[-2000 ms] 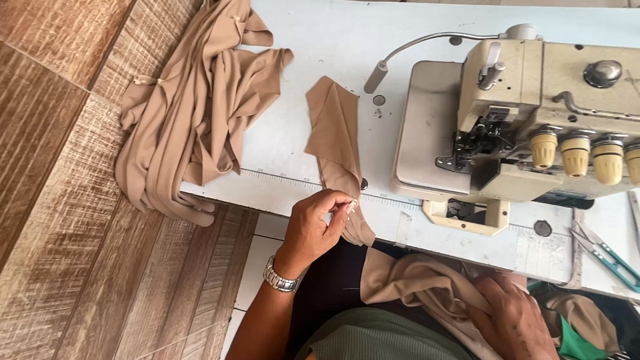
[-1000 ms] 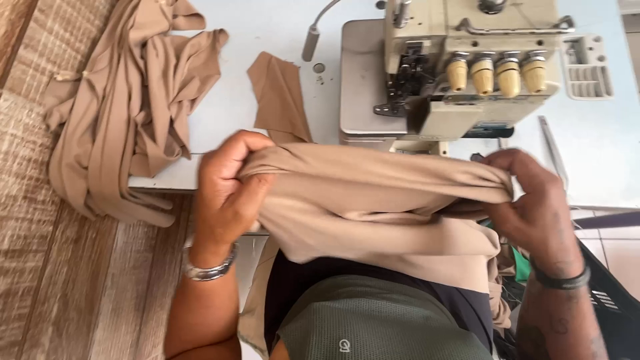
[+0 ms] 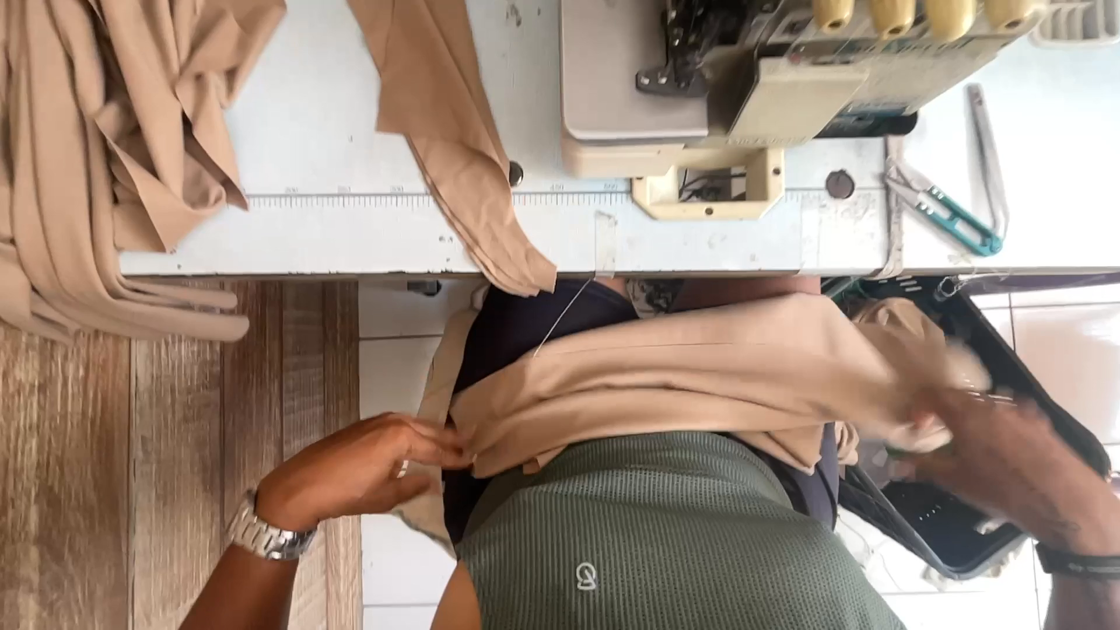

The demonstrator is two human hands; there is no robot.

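Observation:
Folded tan fabric (image 3: 647, 376) lies across my lap, with a fine thread running from it up toward the table edge. My left hand (image 3: 376, 464), a metal watch at its wrist, pinches the fabric's left end between thumb and fingers. At the fabric's right end my right hand (image 3: 980, 437) is blurred by motion, and its grip is unclear. A narrow tan fabric piece (image 3: 455, 149) lies on the white sewing table (image 3: 332, 232) and hangs over its front edge. The overlock sewing machine (image 3: 647, 105) stands above my lap.
A pile of tan fabric (image 3: 105, 131) drapes off the table's left side. Thread snips with teal handles (image 3: 949, 219) and metal tweezers (image 3: 989, 157) lie at the table's right. A black plastic crate (image 3: 954, 525) holding more fabric is beside my right leg.
Both hands have lowered the tan fabric from in front of the table edge onto my lap. Two seconds ago my left hand was at the narrow piece. The view has shifted downward.

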